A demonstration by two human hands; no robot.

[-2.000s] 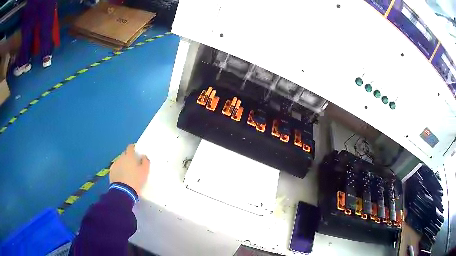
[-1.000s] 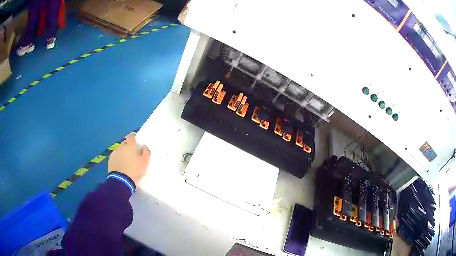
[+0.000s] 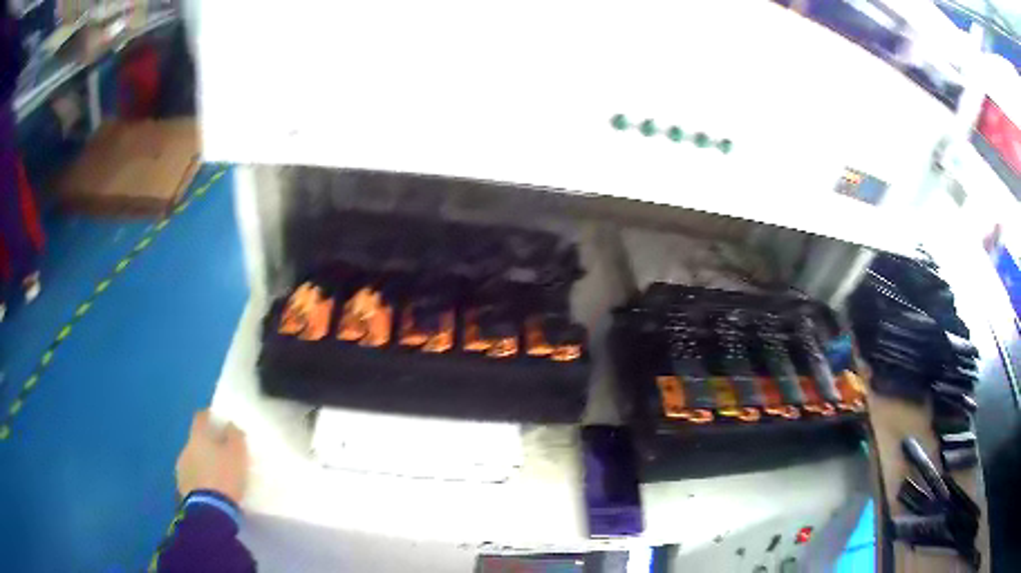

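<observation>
My left hand (image 3: 213,459) rests at the left front edge of the white machine, below and left of the left jig; its fingertips are not clear. My right hand is out of the picture. The long black left jig (image 3: 425,386) carries orange nests (image 3: 364,317); the image is blurred, and I cannot tell whether the nests hold anything. The right jig (image 3: 750,450) has several black remotes (image 3: 733,347) standing in a row, their lower ends in orange and yellow nests.
A white plate (image 3: 414,445) lies before the left jig. A smartphone (image 3: 612,481) lies between the stations. A heap of black remotes (image 3: 907,325) sits on brown cardboard (image 3: 896,431) at right. Flat cartons (image 3: 134,162) and part of a person (image 3: 17,213) are at far left.
The view has turned right, bringing the loose remotes on the cardboard and the front controls into sight; the blue bin has left the picture. My left hand stays at the machine's edge.
</observation>
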